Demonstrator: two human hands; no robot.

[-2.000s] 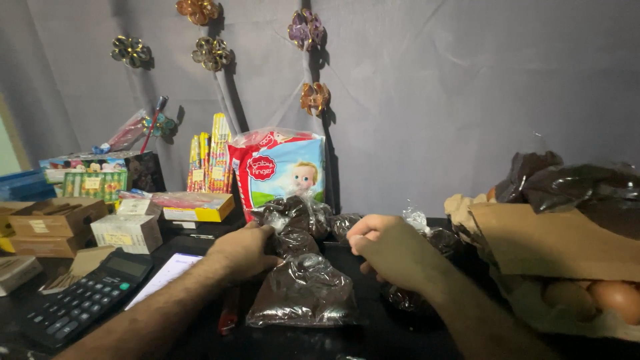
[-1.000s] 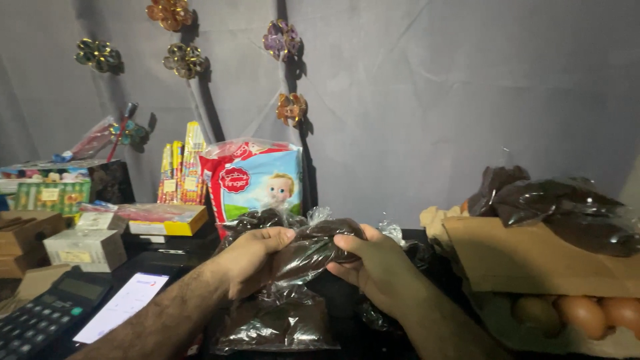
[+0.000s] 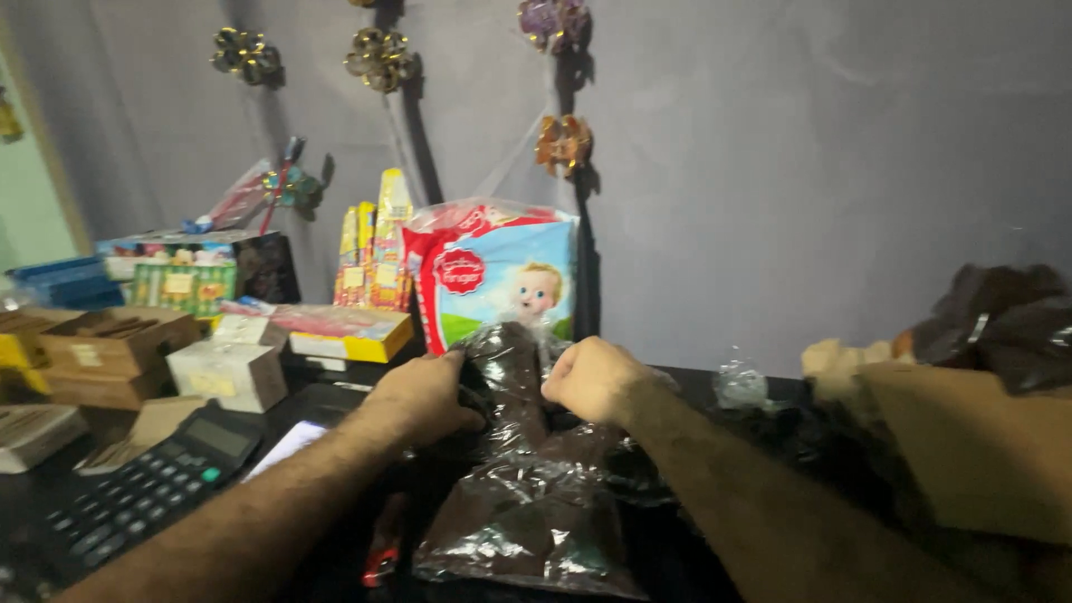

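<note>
Several clear plastic bags with dark brown contents lie on the black table between my forearms. My left hand [image 3: 427, 394] touches the left side of an upper dark bag [image 3: 507, 377], fingers curved at its edge; whether it grips is hidden. My right hand [image 3: 599, 381] is at that bag's right side, fingers curled, and I cannot tell whether it pinches the plastic. Nearer to me a larger flat bag [image 3: 532, 528] lies below both hands. Behind them stands a red and blue Baby Finger package [image 3: 502, 276] with a baby picture.
A calculator [image 3: 151, 477], a lit phone [image 3: 289, 444], a white box [image 3: 226, 373] and brown cartons [image 3: 117, 343] lie at left. A red-ended object [image 3: 381, 565] is near the front. At right, a cardboard piece [image 3: 971, 452] stands below more dark bags [image 3: 1005, 327]. Flower ornaments [image 3: 377, 59] hang behind.
One second ago both hands held a dark bag raised between them; now they are farther apart, on either side of an upper bag behind the large flat one. The view has shifted.
</note>
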